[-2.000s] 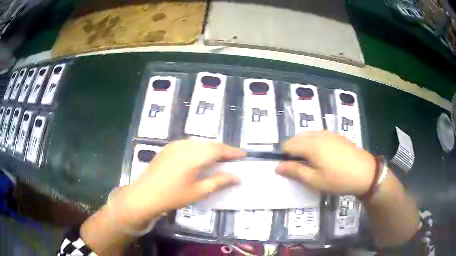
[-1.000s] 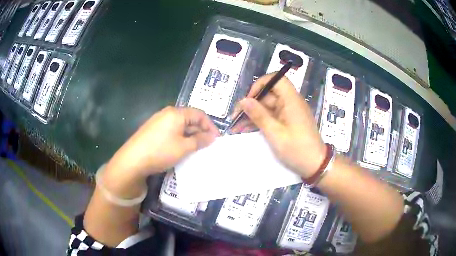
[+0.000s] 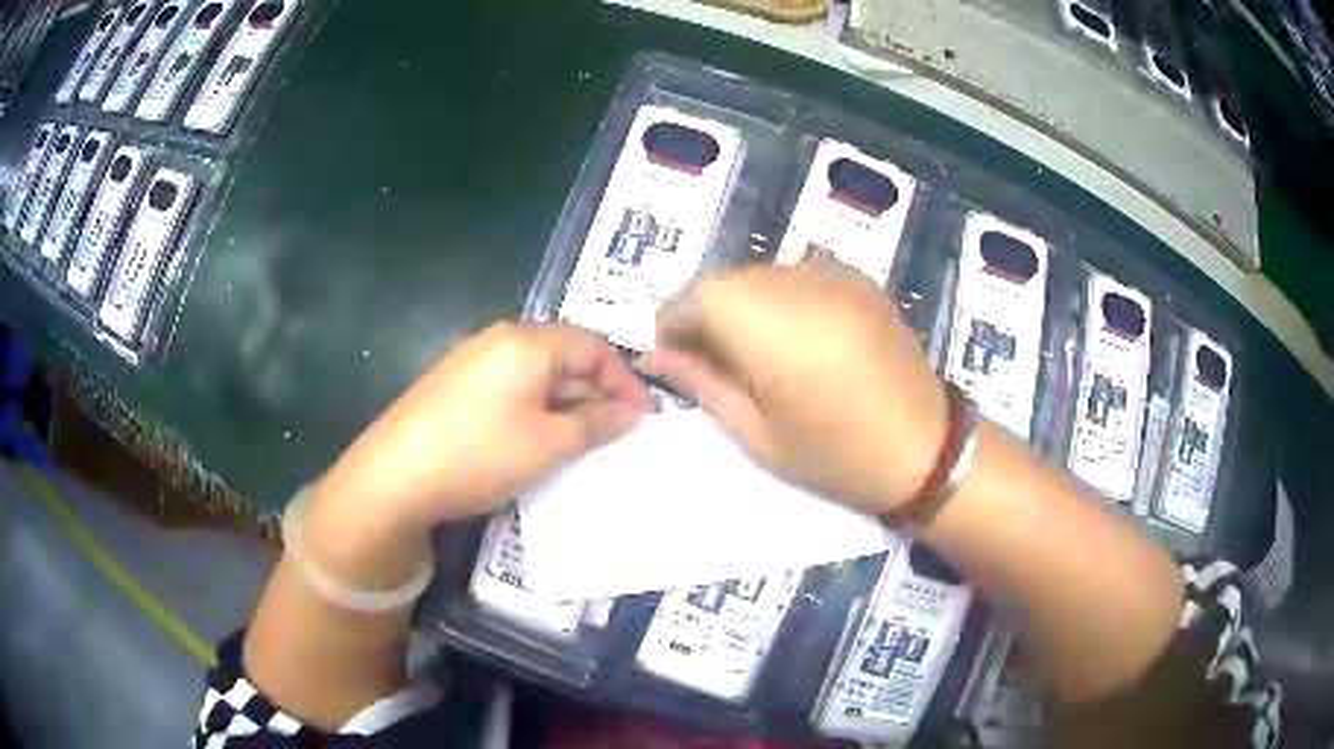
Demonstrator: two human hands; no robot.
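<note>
A clear plastic tray (image 3: pixel 588 190) holds white carded packs (image 3: pixel 654 234) with dark oval holes, in two rows. My left hand (image 3: pixel 490 417) is at the tray's left part, thumb and fingertips pinched at the upper left corner of a plain white sheet (image 3: pixel 688 505). My right hand (image 3: pixel 819 388) is over the sheet's upper edge, its fingertips close to the left fingertips. The sheet lies across the lower row and hides parts of several packs. The tweezers are mostly hidden by my right hand; a small dark bit shows between the fingertips.
Another filled tray (image 3: pixel 176 220) lies at the upper left of the dark green bench (image 3: pixel 366 190). A pale panel (image 3: pixel 1053 110) is beyond the tray, with more packs past it. A curled label piece (image 3: pixel 1277 549) is at the right edge. The floor (image 3: pixel 110 585) shows lower left.
The view has turned, and the tray appears tilted. Both hands moved from the tray's middle to its left part with the sheet. The dark tweezers, visible one second ago, are now mostly hidden.
</note>
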